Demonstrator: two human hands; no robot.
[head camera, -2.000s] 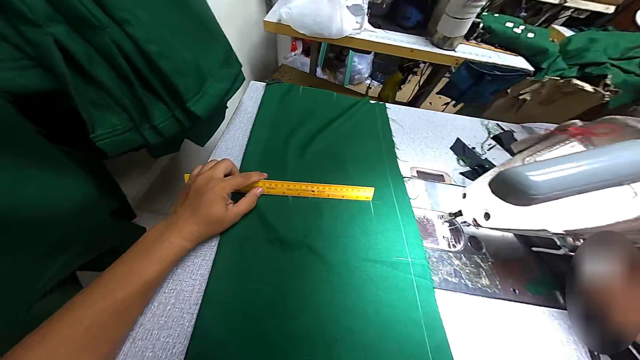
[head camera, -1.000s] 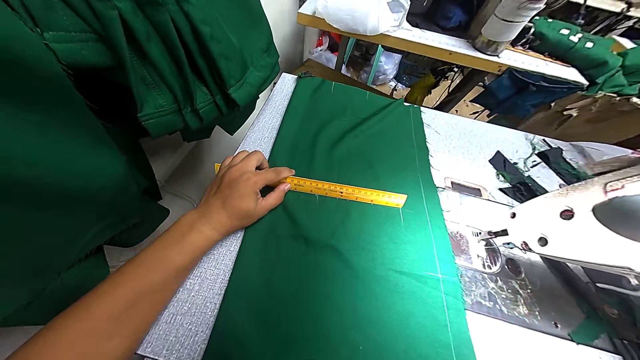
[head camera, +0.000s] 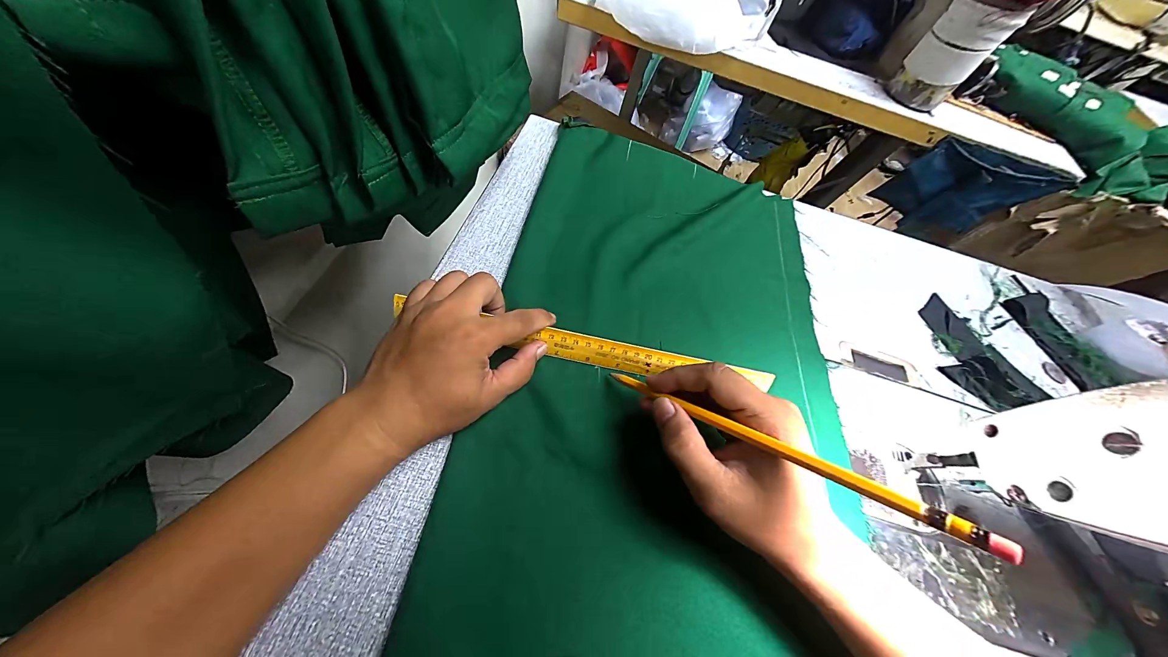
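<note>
My left hand grips the yellow ruler near its left end, thumb and forefinger pressing it on the green fabric. The ruler lies across the cloth. In my right hand is a yellow pencil with a pink eraser; its tip is just below the ruler's lower edge, beside a short pale mark. My right fingers are close over the ruler's right part. A long pale line runs down the cloth near its right edge.
A white sewing machine stands at the right, with dark fabric scraps behind it. Green garments hang at the left. A wooden-edged shelf holding a plastic bag and a canister is at the back.
My right hand has come into view from the lower right, holding the pencil at the ruler. My left hand still holds the ruler on the cloth.
</note>
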